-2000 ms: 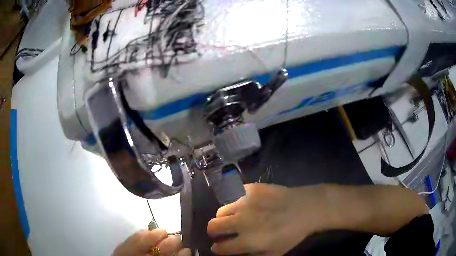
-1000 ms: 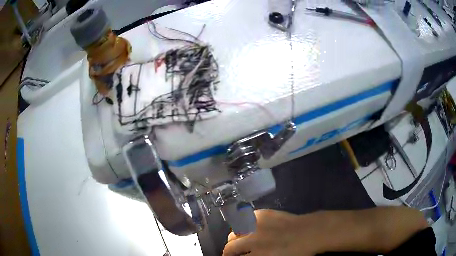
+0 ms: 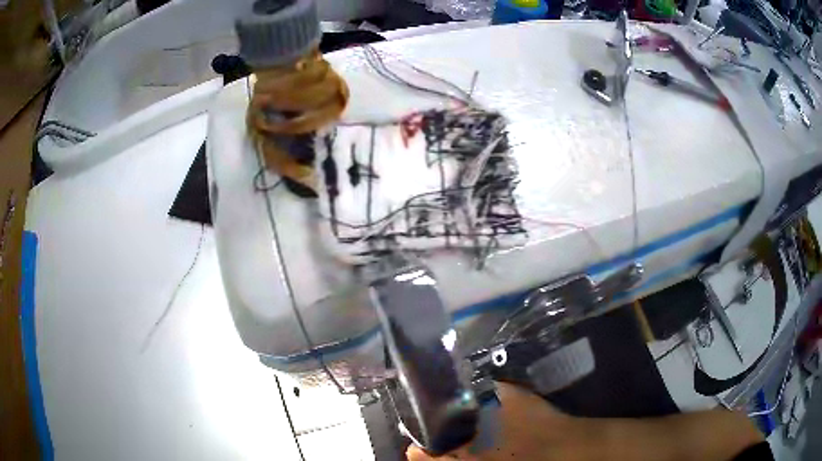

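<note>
The white sewing machine head (image 3: 577, 171) with a blue stripe fills the middle of the view. A black panel (image 3: 622, 365) lies under it on the right, and a dark corner (image 3: 191, 187) shows behind its left end. A shiny metal guard (image 3: 424, 351) hangs at the machine's face and hides the needle area. My right hand (image 3: 527, 419) is at the bottom, beside the guard and over the black panel; its fingers are mostly hidden behind the guard or cut off by the edge. My left hand is not in view.
A grey-capped post (image 3: 279, 36) wrapped in tan band stands on the head's left end. A marked white patch (image 3: 392, 194) and a thin dark tool (image 3: 671, 83) lie on top. Long metal tools (image 3: 721, 315) and a dark strip lie right of the machine. Blue tape (image 3: 31, 333) runs along the left.
The view has shifted up and left, so the machine sits lower and further right. My left hand has left the picture. A dark corner now shows behind the machine's left end.
</note>
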